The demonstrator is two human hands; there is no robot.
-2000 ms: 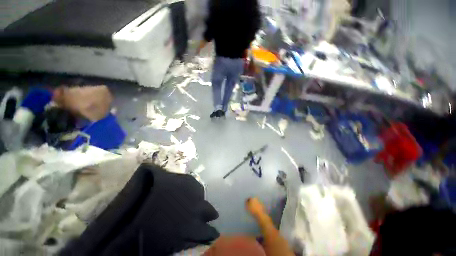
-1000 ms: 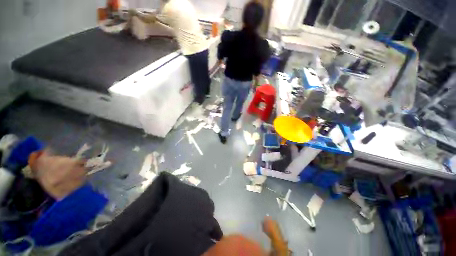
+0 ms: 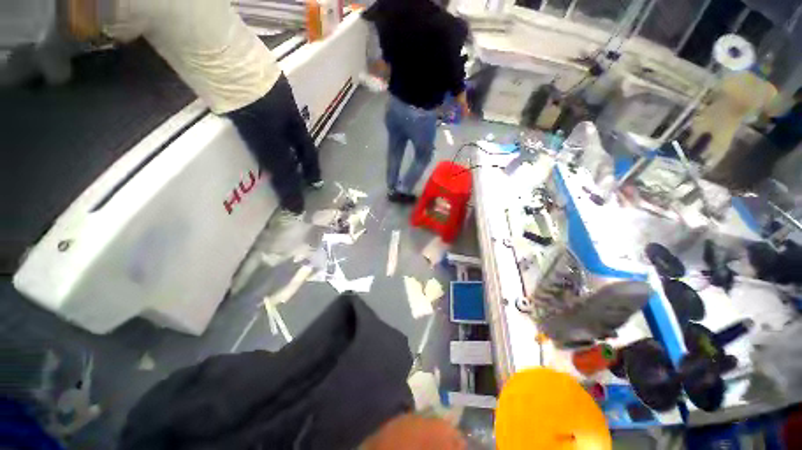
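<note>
A dark charcoal garment [image 3: 281, 387] fills the bottom centre of the head view, bunched and raised in front of me above the floor. Part of one of my hands [image 3: 415, 434] shows at the bottom edge, blurred and cut off, against the right side of the cloth. Its fingers are hidden, and I cannot tell for sure which hand it is. No other hand of mine shows.
A long white cutting machine [image 3: 176, 228] stands at left with a person [image 3: 215, 66] beside it. A person in a black top [image 3: 420, 61] is ahead in the aisle, near a red stool [image 3: 446, 198]. Sewing tables [image 3: 501, 290] line the right, with an orange disc [image 3: 550, 411]. Scraps litter the floor.
The view has moved forward along the aisle. The cutting machine, stool and sewing tables are nearer, and the blue items at left have mostly left view. The garment stays in front of me.
</note>
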